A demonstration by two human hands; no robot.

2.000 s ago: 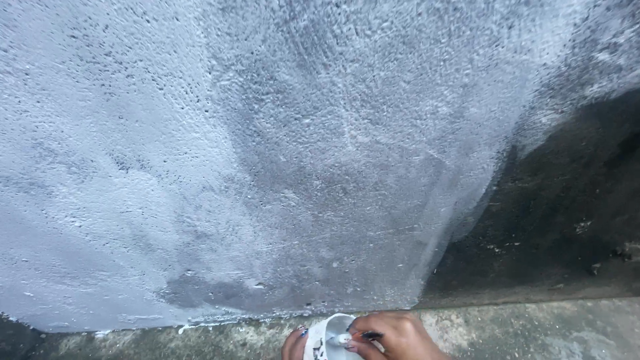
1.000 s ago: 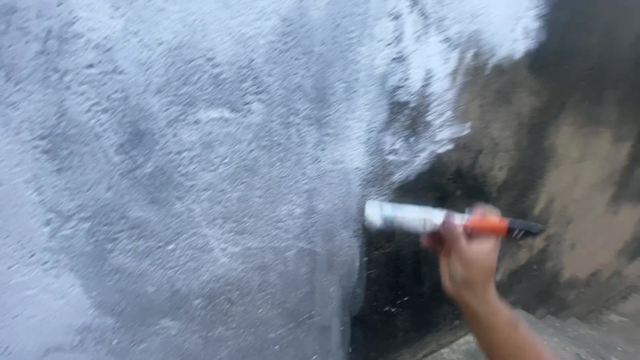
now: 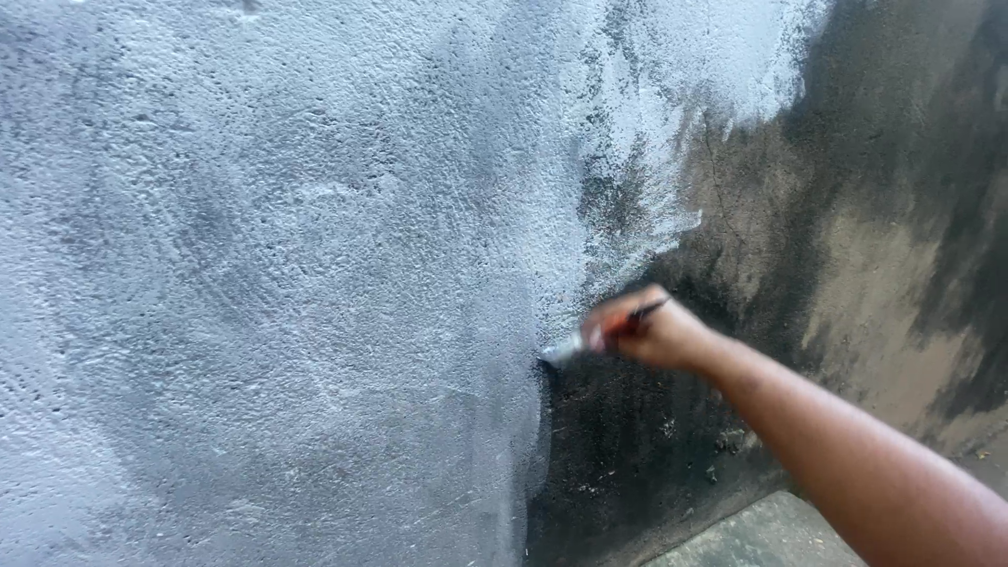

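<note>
My right hand (image 3: pixel 650 327) is closed around the orange and black handle of a paintbrush (image 3: pixel 563 349). The brush's whitish bristles touch the rough wall at the border between the pale painted area (image 3: pixel 315 276) and the dark, stained area (image 3: pixel 630 449). Some blur covers the hand and brush. White paint lies thin and streaky above the hand, with dark wall showing through. My left hand is out of the frame, and so is the white paint container.
A concrete ledge or floor (image 3: pixel 756 535) meets the foot of the wall at the lower right. Bare wall with black and tan stains (image 3: pixel 874 315) extends to the right, and a thin crack runs down its upper part.
Two seconds ago both hands were at a white container low in view. My right hand then raised the brush beside the wall; now its bristles are against the surface. The view has shifted right.
</note>
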